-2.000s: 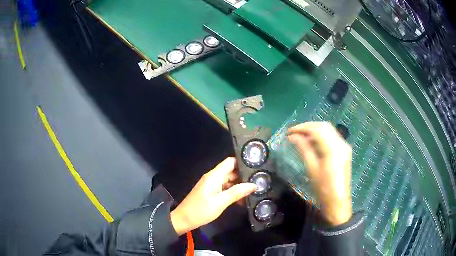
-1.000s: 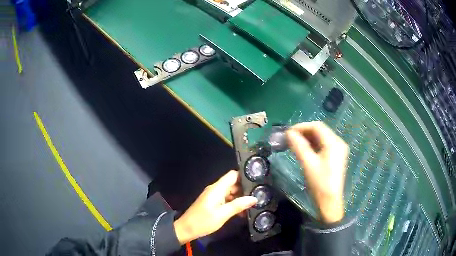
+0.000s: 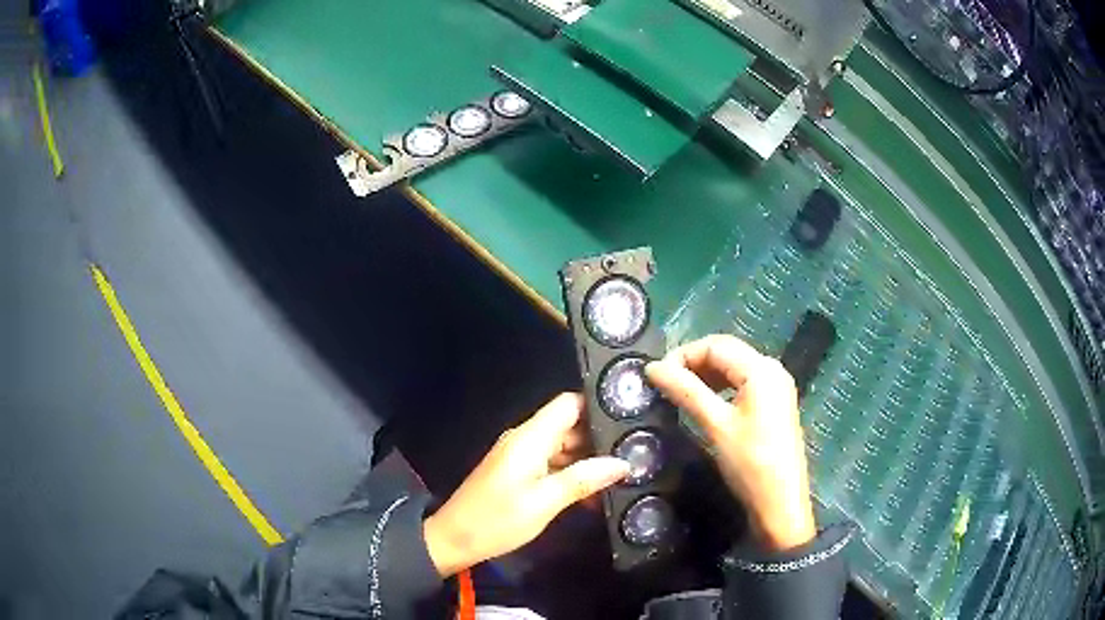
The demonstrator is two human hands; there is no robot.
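A dark four-nest fixture plate [image 3: 579,317] is held upright in the picture over the bench edge. All its pockets hold round components [image 3: 617,310] with black rims and silver-white centres. My left hand [image 3: 515,491] grips the plate from its left side, thumb on the third component from the top. My right hand [image 3: 742,424] is at the plate's right side, its fingertips at the second component from the top. Whether the fingertips pinch that component or only touch it cannot be told.
A second fixture plate [image 3: 385,173] with three round components showing lies across the bench edge, by the raised green platform [image 3: 618,103]. A clear blister tray [image 3: 891,424] with black parts [image 3: 811,345] is at right. Pale conveyor rails [image 3: 957,224] curve beyond.
The top pocket, open before, now holds a round component. My right hand, which held a part beside the plate, has moved down and left to the second component.
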